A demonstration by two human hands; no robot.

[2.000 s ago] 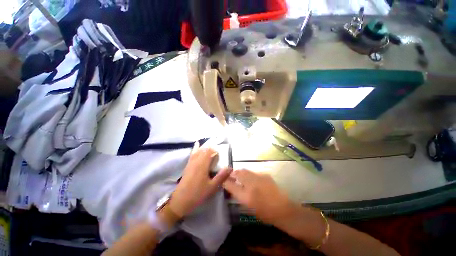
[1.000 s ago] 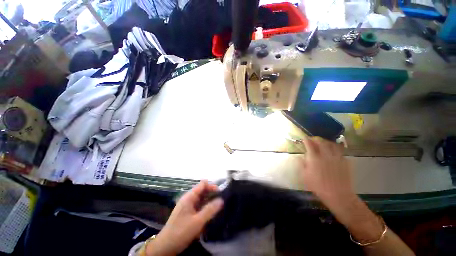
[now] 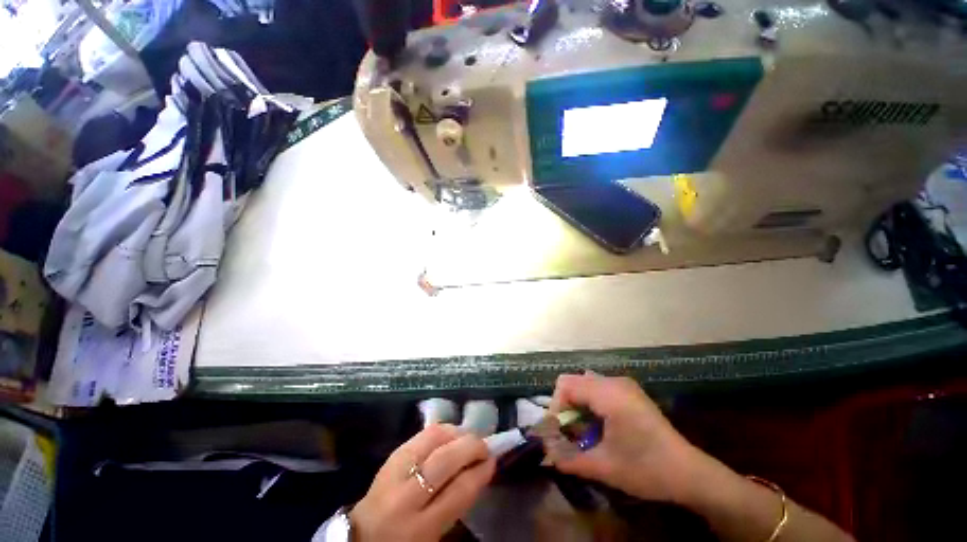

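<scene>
My left hand (image 3: 429, 474), with a ring, pinches the edge of a grey and black garment piece (image 3: 507, 443) below the front edge of the table. My right hand (image 3: 615, 439) holds a small yellow-green and blue tool, probably thread snips (image 3: 578, 427), against the piece. Its tip meets the fabric between my two hands and is too blurred to tell in detail. Most of the garment lies low in my lap, dark and partly hidden by my hands.
The sewing machine (image 3: 456, 159) stands behind the white table (image 3: 308, 275). A smartphone (image 3: 607, 216) lies by its bed. A grey and black heap (image 3: 159, 233) lies left on a printed plastic bag (image 3: 122, 360). Black looped cable (image 3: 901, 238) lies far right. The table has a green edge (image 3: 424, 373).
The garment has come off the table into my lap. The snips, earlier on the machine bed, are now in my right hand at the fabric. The camera view has shifted.
</scene>
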